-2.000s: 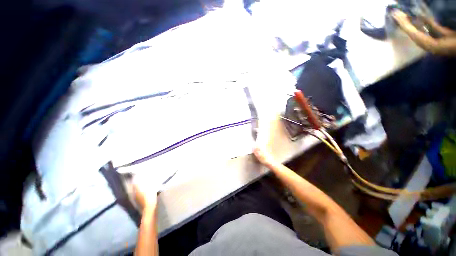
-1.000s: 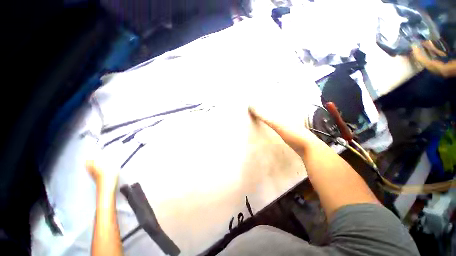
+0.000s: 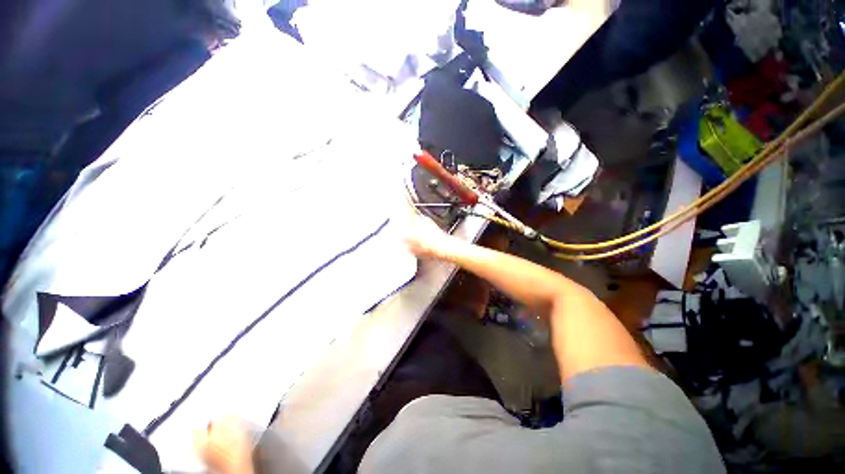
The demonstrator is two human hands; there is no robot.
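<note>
A pale garment panel with one long thin dark line lies flat on the pressing table, and a short dark band crosses its near end. My left hand is on the panel's near end, right of this band, cut off by the bottom edge. My right hand is at the panel's far right end, just below the iron. Glare hides the fingers of both hands, so their grip cannot be told. The steam iron, with a reddish handle, stands beyond my right hand, untouched.
A black rounded item lies behind the iron. Yellow-tan hoses run to the upper right. More pale panels with dark pieces lie at left. White and grey cloth hangs at the table edge. A green item and clutter are at right.
The view has turned right. A panel with a long dark line now lies where bare table cloth showed one second ago. My left hand is nearer me; my right hand is closer to the iron.
</note>
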